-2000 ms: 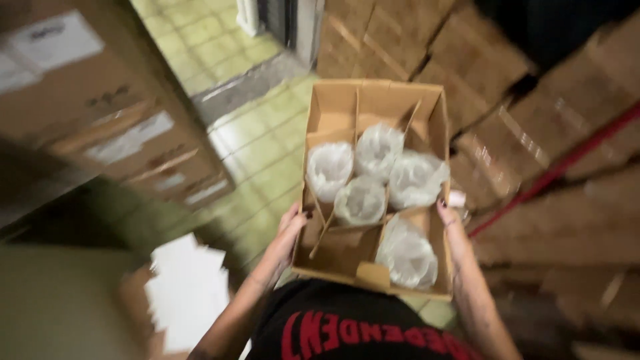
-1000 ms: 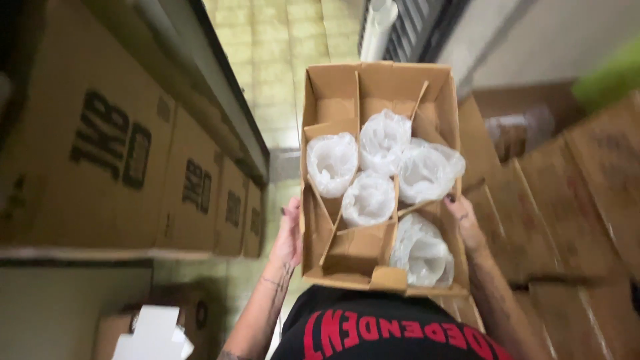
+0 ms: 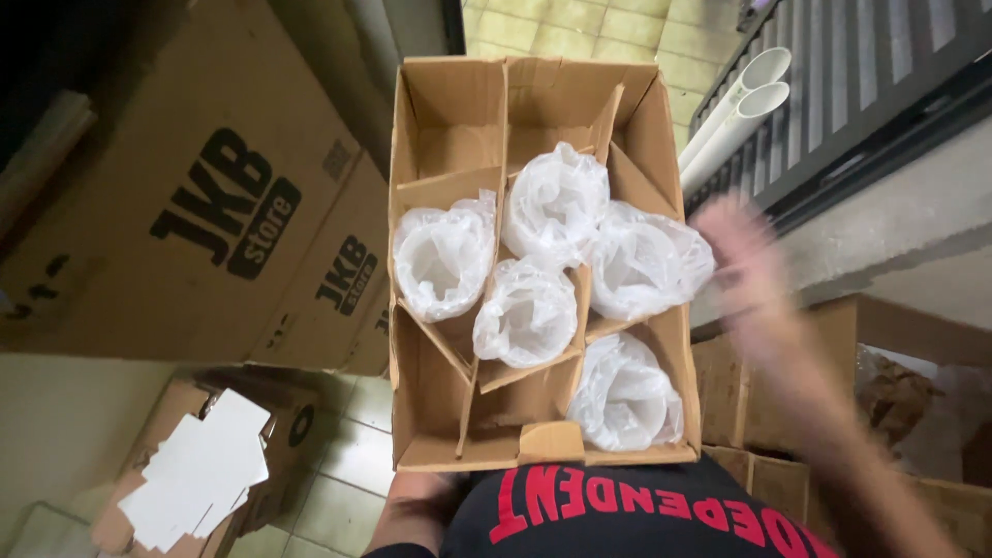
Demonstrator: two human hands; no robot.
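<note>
An open cardboard box with cardboard dividers [image 3: 535,459] is held up in front of my torso. Inside it stand several plastic-wrapped, cup-like items [image 3: 527,314]; one wrapped item [image 3: 651,260] leans over the right wall, another [image 3: 624,395] sits at the near right. My right hand [image 3: 732,232], blurred, is off the box's right side, close to the leaning item's plastic; whether it touches is unclear. Only my left forearm [image 3: 415,504] shows, running under the near left corner of the box; the hand itself is hidden beneath it.
Large printed cartons [image 3: 310,232] stand on the left. Below them, white sheets [image 3: 198,473] lie on a carton. White pipes [image 3: 732,132] lean by a dark slatted metal gate [image 3: 821,85] at the upper right. An open carton [image 3: 899,318] with crumpled brown paper is at the right.
My right hand has come off the box's right edge. My left hand, earlier on the left edge, is now out of sight below the box. The view has moved along the passage.
</note>
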